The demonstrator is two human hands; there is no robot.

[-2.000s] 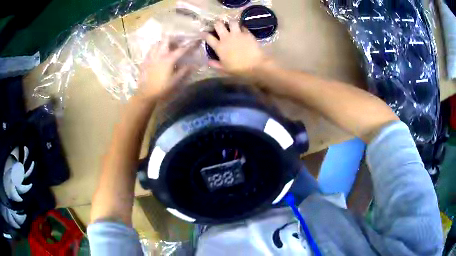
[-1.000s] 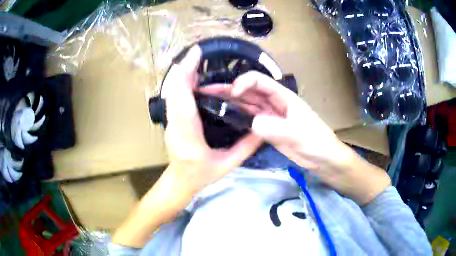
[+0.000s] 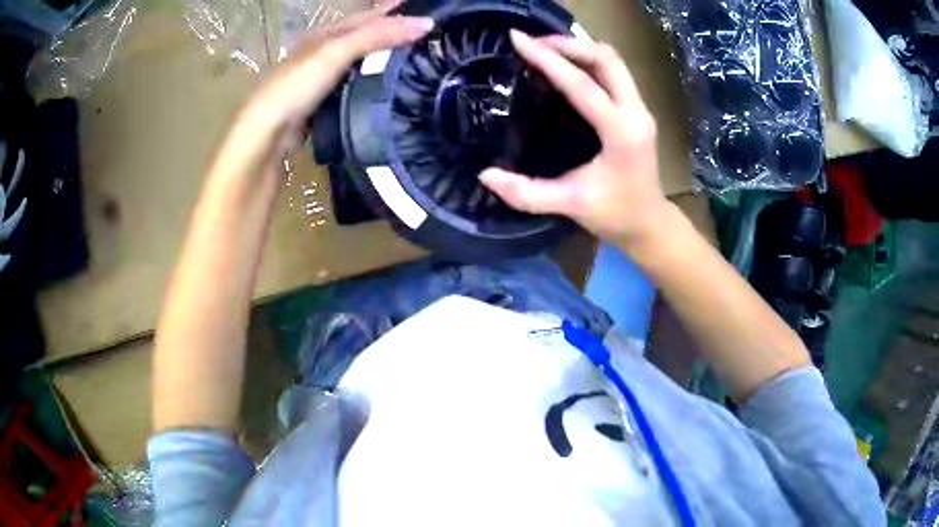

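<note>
The black portable fan (image 3: 407,113) is tilted in front of me at the top centre, with radial ribs and white curved segments on its rim. My left hand (image 3: 309,77) holds the fan's upper left rim, fingertips over the edge. My right hand (image 3: 613,154) is over the right side of the fan's front, thumb low and fingers high. A smooth dark piece (image 3: 556,124), which looks like a centre cap, is between them and covers ribs there. Small white marks show at the hub. The fan's right edge is partly hidden by my right hand.
The cardboard sheet (image 3: 134,196) lies under the work. Clear plastic film (image 3: 93,51) is at the upper left. Bagged caps (image 3: 757,93) lie at the upper right beside a white bag (image 3: 875,77). An open carton (image 3: 103,401) is at the lower left, and black parts (image 3: 793,247) are at the right.
The fan has moved up and turned, its ribbed front now showing. My hands have separated: the left is at the upper left rim and the right is over the front's right side.
</note>
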